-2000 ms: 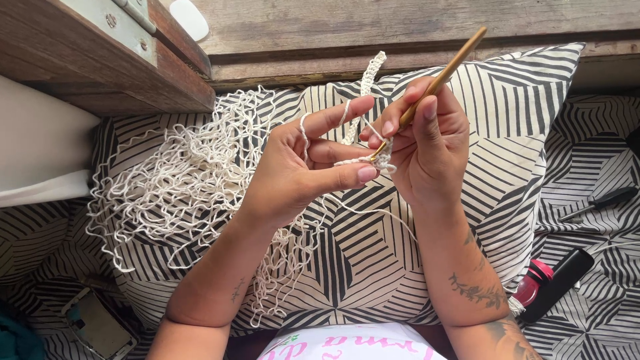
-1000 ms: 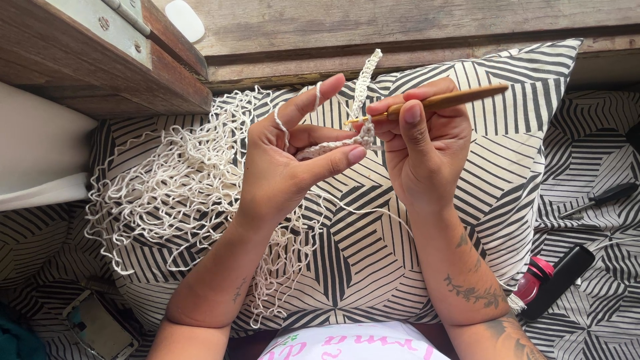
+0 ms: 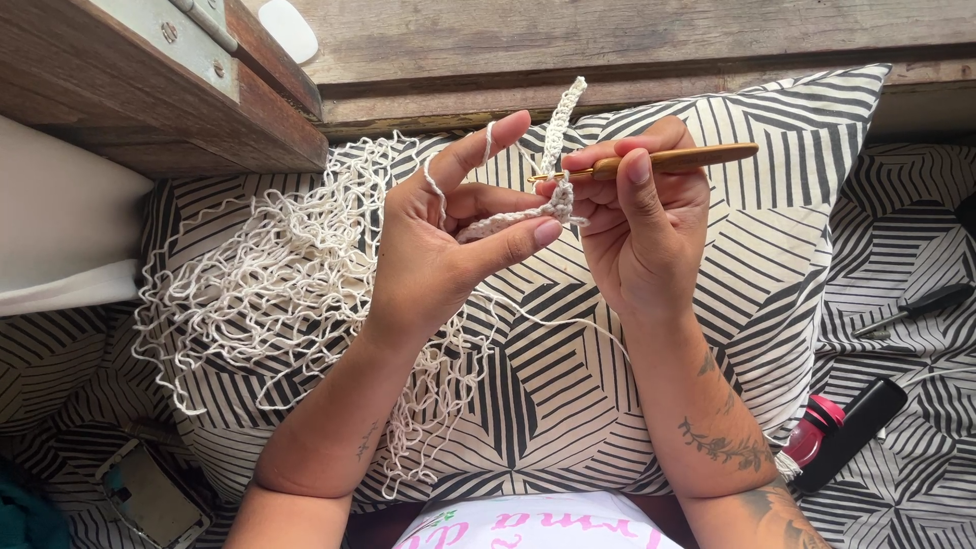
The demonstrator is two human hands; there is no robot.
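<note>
My left hand (image 3: 450, 236) pinches a strip of off-white crochet work (image 3: 507, 219) between thumb and fingers, with yarn looped over its raised index finger. In my right hand (image 3: 648, 221) is a crochet hook with a wooden handle (image 3: 705, 155), held nearly level. The metal tip points left, just above the stitches, with a loop around its shaft. Behind the hands a narrow crocheted band (image 3: 563, 122) stands out toward the wooden ledge. A heap of crinkled off-white yarn (image 3: 267, 274) lies left of my left hand, on a striped cushion (image 3: 564, 381).
A wooden ledge (image 3: 610, 38) runs behind the cushion, with a hinged wooden frame (image 3: 191, 91) at the upper left and a white object (image 3: 288, 30) near it. At right lie a screwdriver (image 3: 923, 306), a black case (image 3: 852, 435) and a pink item (image 3: 812, 435).
The hook has gone from steeply tilted, two seconds ago, to nearly level. My left index finger is raised higher than in the first frame. The yarn heap has stayed put.
</note>
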